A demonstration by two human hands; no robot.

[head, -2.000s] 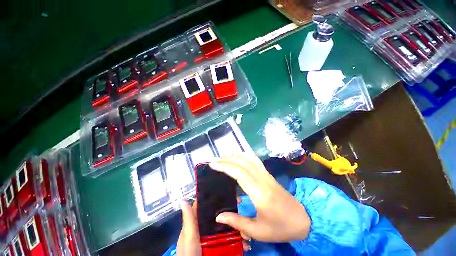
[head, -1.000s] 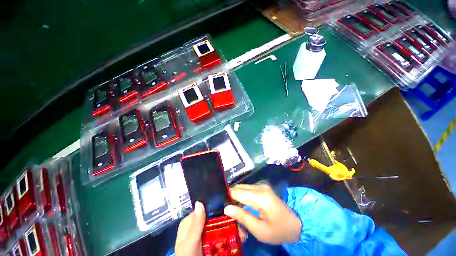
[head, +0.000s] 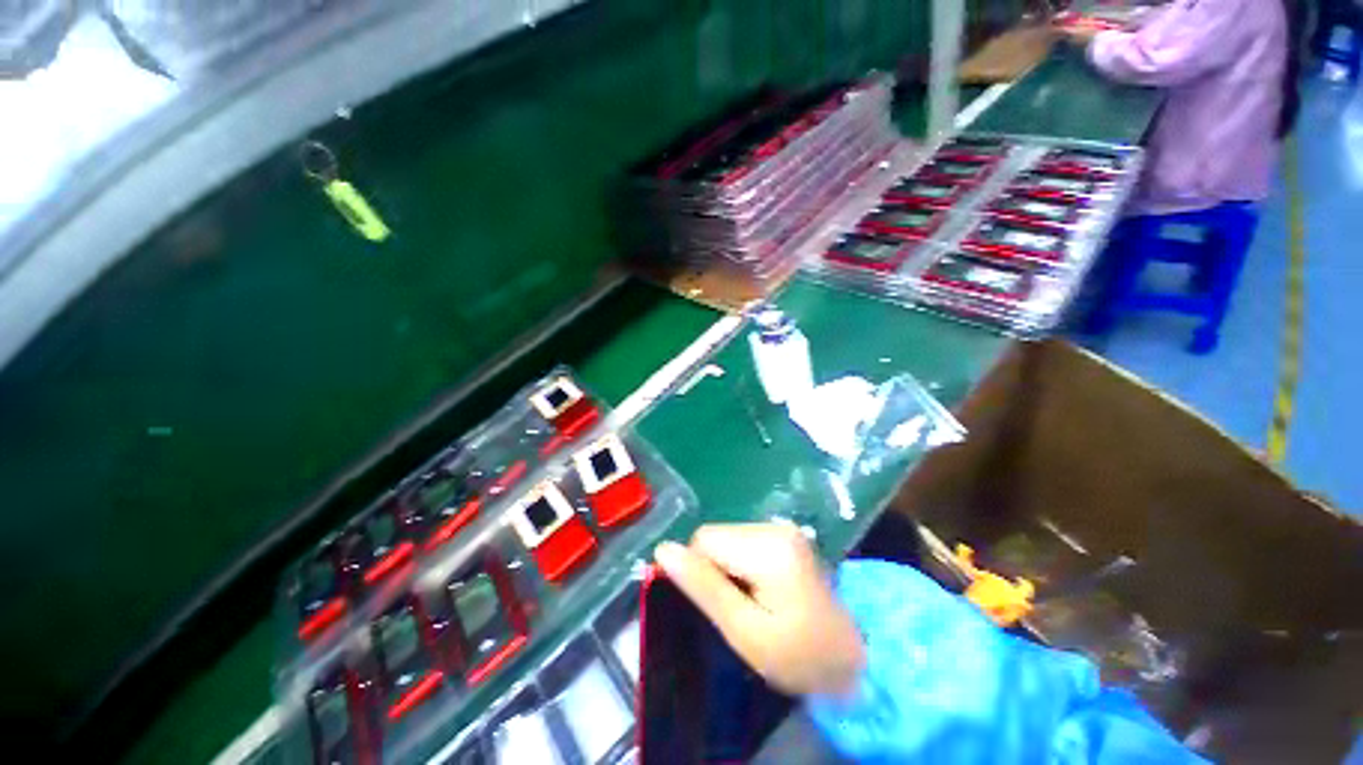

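Note:
A red flip phone (head: pixel 695 680) with a glossy black inner screen is at the bottom centre, its lower part cut off by the picture's edge. My right hand (head: pixel 770 605), in a blue sleeve, grips the phone at its upper end. My left hand is not in view. The lens sheet (head: pixel 606 658), with dark-edged pale rectangles, lies left of the phone and is partly cut off and covered. The clear blister tray (head: pixel 680 501) beyond it holds several red phones, some with dark faces and some with pale-framed windows.
A white bottle (head: pixel 780 359), white cloth (head: pixel 834 411) and clear bag (head: pixel 919 419) lie on the green bench. Stacked trays (head: pixel 777 194) and another phone tray (head: pixel 1099 262) are farther back. An orange air gun (head: pixel 994 586) is by the brown box (head: pixel 1166 448). A person in pink (head: pixel 1218 90) is beyond.
The view has tilted up and towards the back, showing the stacks and the other person. The phone now sits lower in view, and my left hand has left the picture. My right hand is at the phone's upper end.

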